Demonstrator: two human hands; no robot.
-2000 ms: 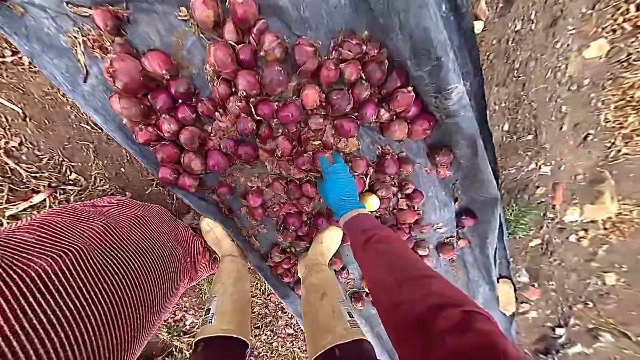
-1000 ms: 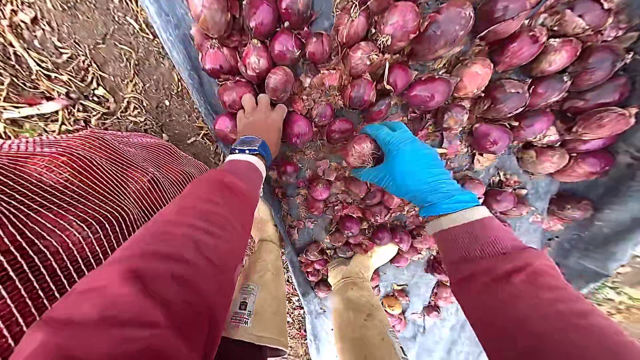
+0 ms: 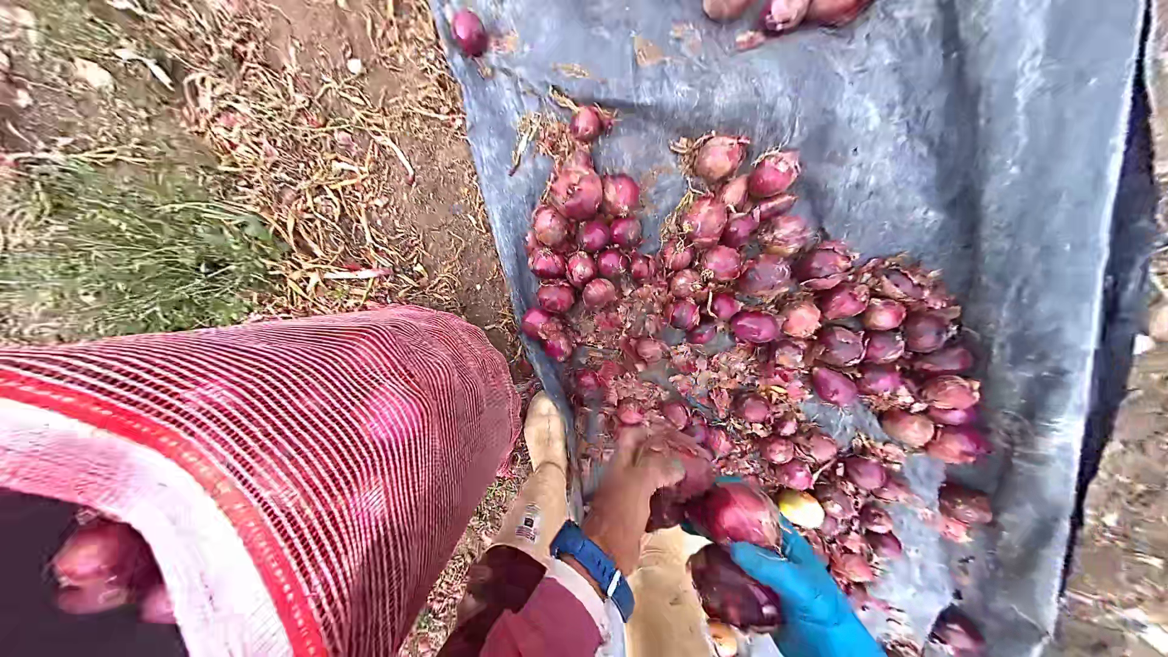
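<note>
Bare except for a blue wristwatch [image 3: 593, 568], my left hand [image 3: 639, 484] is closed around red onions, partly blurred, low in the centre. Just right of it, my right hand [image 3: 794, 584] in a blue glove holds large red onions [image 3: 737, 516], one above another. The two hands are close together; whether they touch is hard to tell. Around and above them, many red onions [image 3: 839, 347] and loose dry skins lie on a grey plastic sheet [image 3: 1022, 228]. A pale yellow onion [image 3: 800, 509] lies beside the glove.
A red mesh sack [image 3: 365, 438] with onions [image 3: 100, 566] showing in its mouth stands at the left. My tan boots [image 3: 545, 438] are at the sheet's near edge. Dry stalks [image 3: 365, 164] and green grass [image 3: 137, 246] cover the soil at the upper left.
My hands were apart at the pile one second ago, the left on an onion; now they are close together, low in the view, with onions in both. The view has shifted strongly.
</note>
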